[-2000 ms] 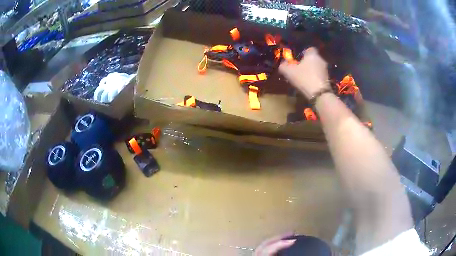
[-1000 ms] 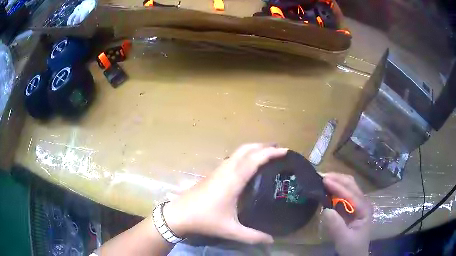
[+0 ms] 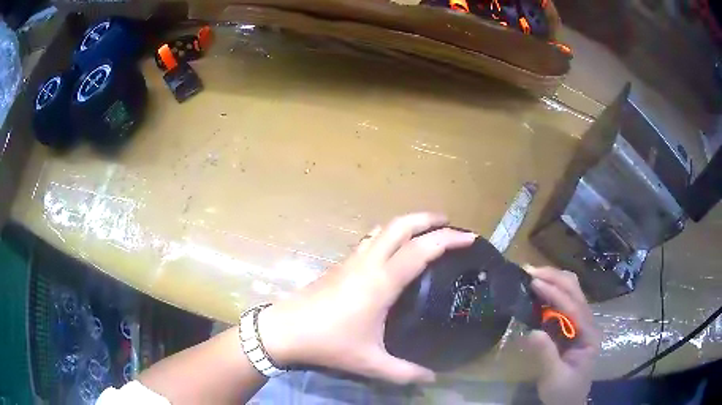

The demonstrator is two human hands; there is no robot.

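A round black speaker body (image 3: 423, 320) is held above the bench's near edge, its opening facing up. A green circuit board (image 3: 467, 297) and a bit of red show in the opening. My left hand (image 3: 356, 297), with a metal watch band on the wrist, grips the speaker from the left. My right hand (image 3: 560, 336) holds a black back cover (image 3: 511, 291) with an orange strap (image 3: 559, 323) at the speaker's right side. The cover overlaps the right part of the opening. Some fingertips of my right hand are hidden behind the cover.
Three speakers (image 3: 95, 87) stand at the upper left, beside loose cover-and-strap pieces (image 3: 182, 59). The cover tray (image 3: 443, 59) lies along the back. A silver metal screw feeder (image 3: 617, 206) stands at right, with a pale flat strip (image 3: 514, 217) beside it and a black cable (image 3: 681, 344) near it.
The cover in my right hand has moved left over the speaker's opening. One second earlier it was at the speaker's right edge. Two seconds ago a hand was in the cover tray.
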